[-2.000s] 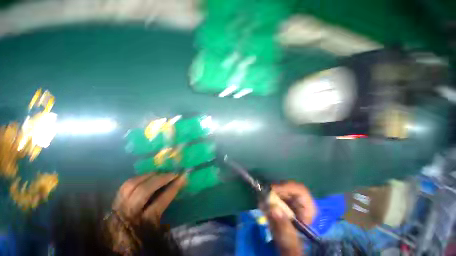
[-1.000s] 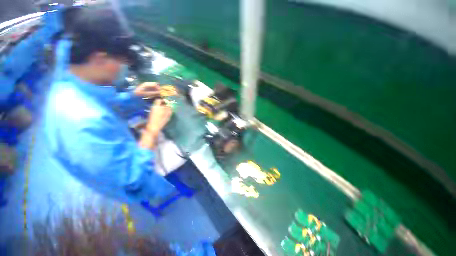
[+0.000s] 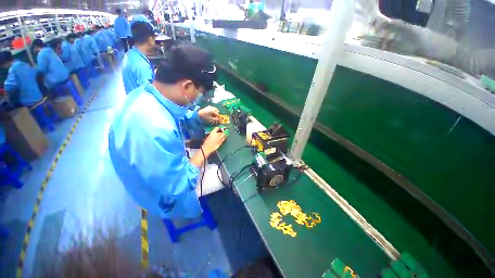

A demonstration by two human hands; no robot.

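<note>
Neither of my hands can be made out in the head view. The pile of loose orange flex circuits lies on the green bench at the lower right, in two joined clusters. A green PCB panel with a bit of orange on it is cut off by the bottom edge. Stacked green PCB panels lie to its right, also cut off.
A person in a blue smock sits at the bench on the left, hands at a small board. A black unit with a round opening and a yellow-black box stand beside a white post. More workers sit behind.
The view has swung left and up from the panel, along the line. My hands and the soldering iron, seen two seconds ago, are out of sight. The flex pile now shows sharply.
</note>
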